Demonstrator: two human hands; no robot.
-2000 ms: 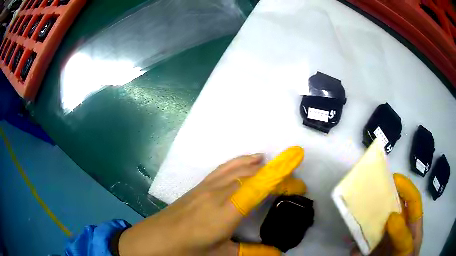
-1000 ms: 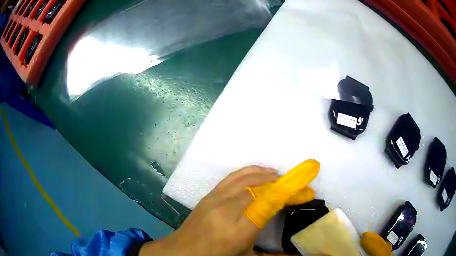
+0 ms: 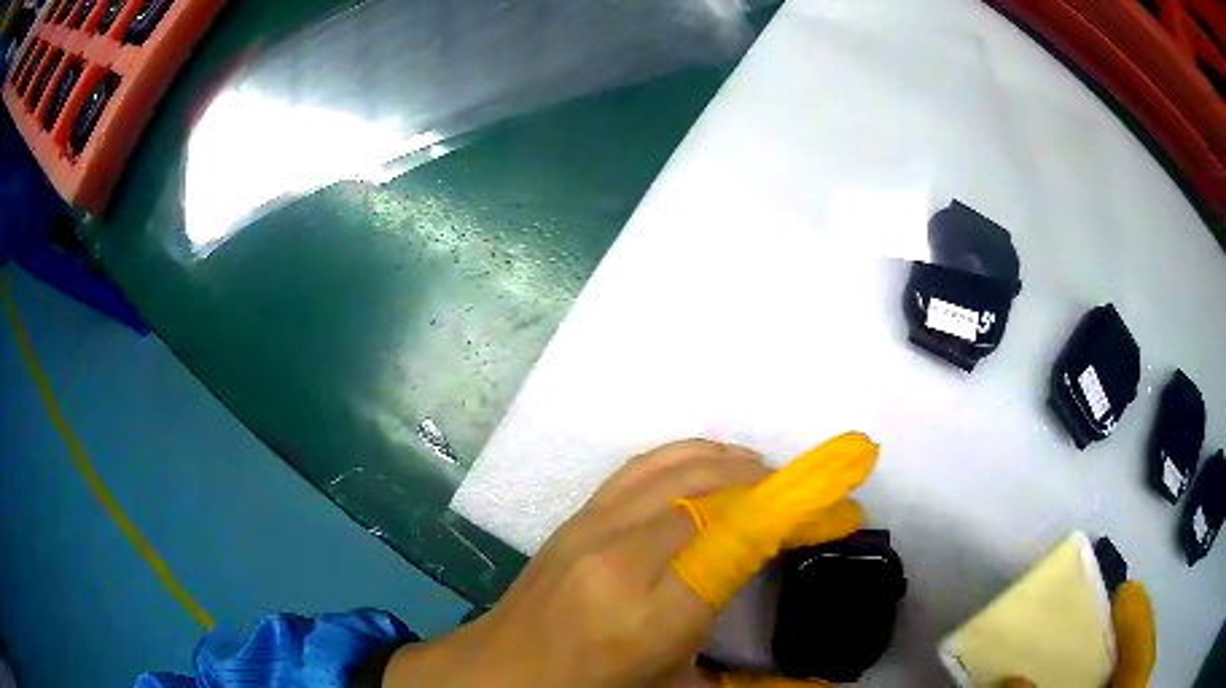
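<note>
My left hand [image 3: 645, 571], with orange-yellow finger cots, holds a black smartwatch [image 3: 840, 608] by its edges at the bottom centre; the watch's dark face points up. My right hand [image 3: 1132, 632] is mostly cut off by the bottom edge; its orange-yellow cots grip a pale cream-yellow pad [image 3: 1035, 625] to the right of that watch, apart from it. The pad partly hides another dark watch behind it. A labelled watch [image 3: 957, 320] with a greyish patch over its upper part lies further up on the white foam sheet [image 3: 753, 269].
More labelled watches [image 3: 1096, 376] lie along the right of the foam sheet. A shiny clear plastic sheet [image 3: 498, 81] lies on the green bench top [image 3: 309, 323] at left. Red-orange trays stand at the upper left [image 3: 114, 114] and upper right [image 3: 1123, 81].
The pad came down over the held watch a second ago and is now off it, to the right. My left hand keeps its hold. The view has shifted, so the watches sit further right.
</note>
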